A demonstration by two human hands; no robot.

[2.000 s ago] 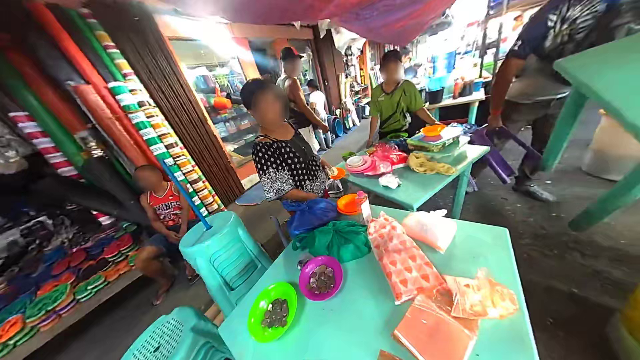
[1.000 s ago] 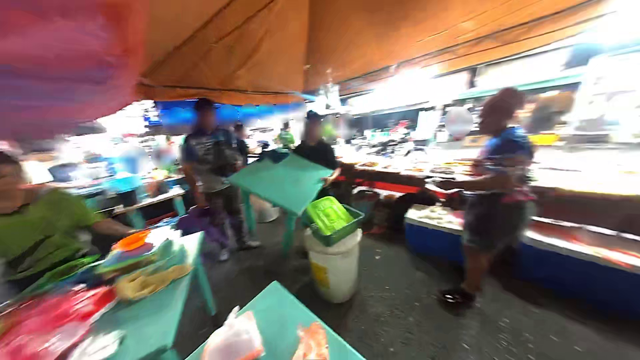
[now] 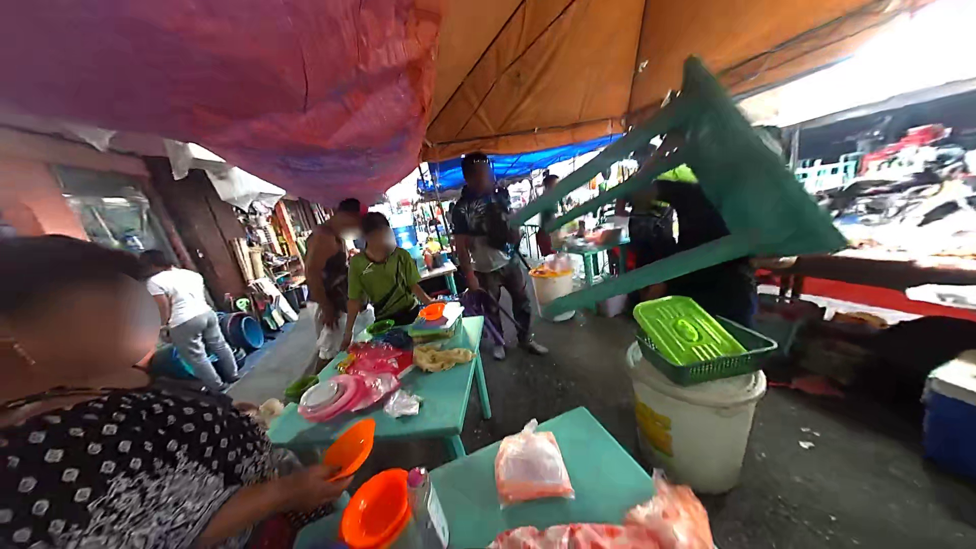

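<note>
Neither of my hands shows in the head view. Nearest to me is a green plastic table [image 3: 473, 476], with a plastic bag of pinkish contents [image 3: 532, 465] on it and more pink-patterned bags [image 3: 602, 536] at the bottom edge. Orange plastic bowls [image 3: 375, 509] and a clear bottle [image 3: 427, 507] stand at its left. A person in a black patterned top holds an orange bowl [image 3: 352, 448] at the left. Behind, a second green table [image 3: 450, 396] carries pink plates [image 3: 333, 398], bags and a green bowl [image 3: 380, 326]. What my hands touch is hidden.
Another person holds up a tilted green plastic table [image 3: 743, 175]. A white bucket [image 3: 701, 435] bears a green basket [image 3: 709, 364] with a bright green lid-like tray [image 3: 685, 332]. People stand behind the second table. A blue and white cooler [image 3: 953, 419] is at the right edge.
The carried green table was lower and more level a second ago; now it is raised and tipped on its side. The walking person at the right is out of view. The view has swung back left.
</note>
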